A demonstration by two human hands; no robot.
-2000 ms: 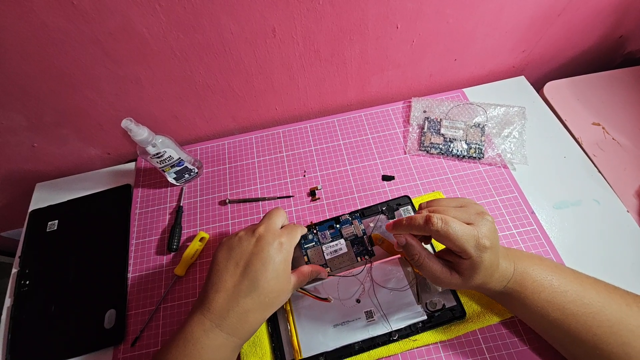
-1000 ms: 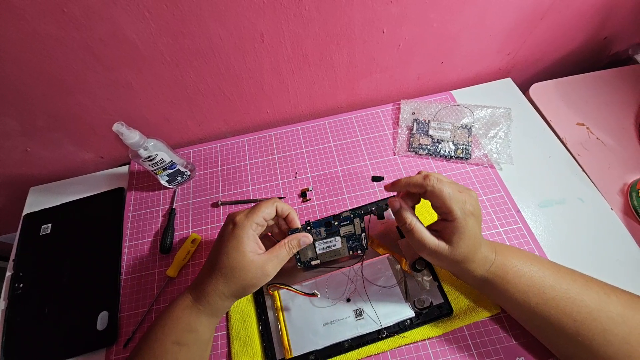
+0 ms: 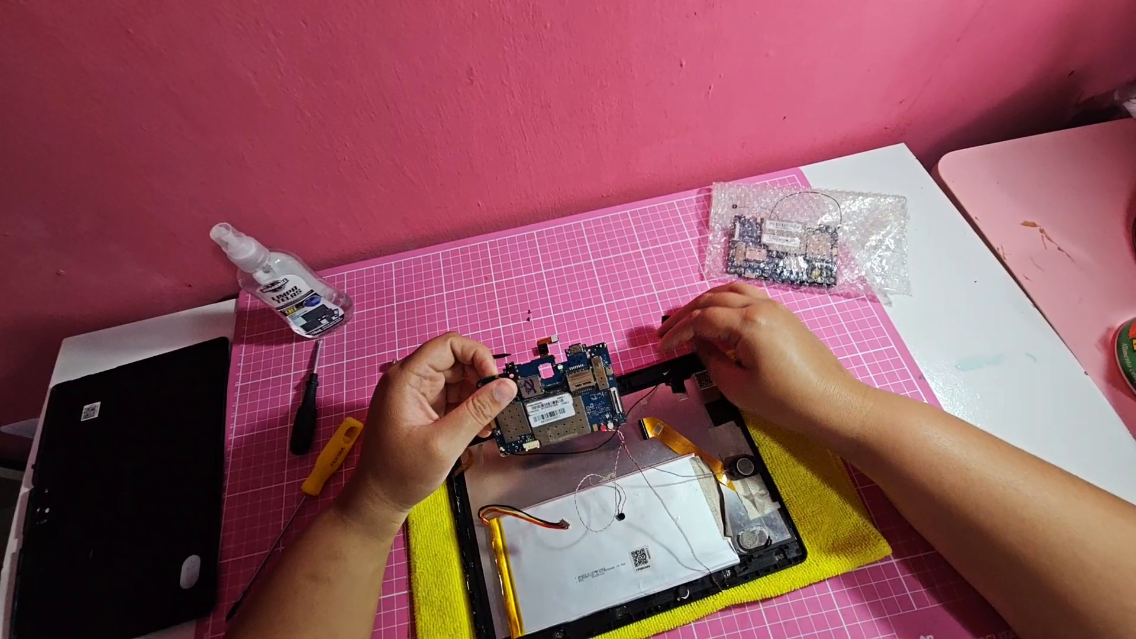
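My left hand point(image 3: 448, 408) pinches the left end of a blue circuit board point(image 3: 564, 395), which is raised and tilted over the upper part of an open tablet housing point(image 3: 790, 555). Thin wires run from the board down across a white battery point(image 3: 612, 537). A red, yellow and black cable point(image 3: 524, 515) lies over the battery's upper left, its plug loose. An orange flat cable point(image 3: 679, 444) extends from the right of the housing, its end apart from the board. My right hand point(image 3: 745, 342) is at the housing's upper right corner, fingertips bent and partly hidden; whether they hold anything is unclear.
A yellow cloth point(image 3: 816, 497) lies under the housing on a pink gridded mat point(image 3: 461, 275). Leftward are a black panel point(image 3: 124, 497), a spray bottle point(image 3: 288, 288), a black-handled screwdriver point(image 3: 305, 413) and a yellow-handled one point(image 3: 333, 457). A second circuit board point(image 3: 781, 253) sits in bubble wrap point(image 3: 874, 235) at back right.
The circuit board has been lifted from the housing by my left hand and now stands more tilted. The orange flat cable's end now shows apart from it. My right hand has moved away from the board.
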